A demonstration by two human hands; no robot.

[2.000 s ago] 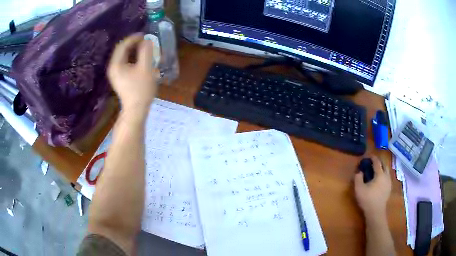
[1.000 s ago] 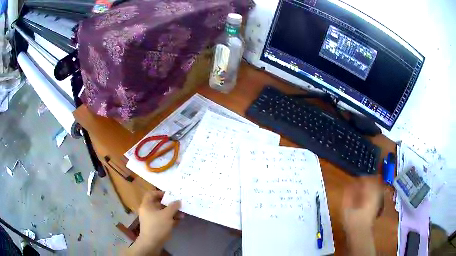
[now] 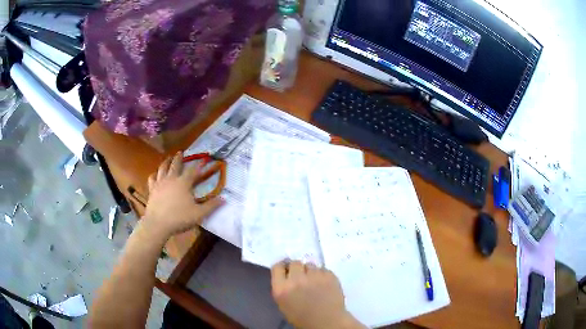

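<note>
My left hand [image 3: 172,196] lies spread over the handles of the orange-red scissors [image 3: 215,183], on the printed sheet [image 3: 232,123] at the left; whether it grips them I cannot tell. My right hand [image 3: 307,292] is at the lower edge of the second handwritten sheet [image 3: 279,205], its fingers curled on that edge. The top order worksheet [image 3: 366,218] overlaps this sheet on the right. A pen [image 3: 424,266] with a blue cap end lies on the worksheet.
The keyboard [image 3: 405,138] is below the monitor [image 3: 443,48]. The mouse [image 3: 486,234], blue object [image 3: 502,187], calculator [image 3: 532,214] and black slab [image 3: 534,302] are at the right. A clear bottle [image 3: 281,54] stands beside the patterned cloth [image 3: 173,58]. An open drawer [image 3: 225,273] shows below the desk edge.
My right hand has left the mouse and come across to the sheet's lower edge. My left hand has moved up to the scissors. The second handwritten sheet has turned and shifted.
</note>
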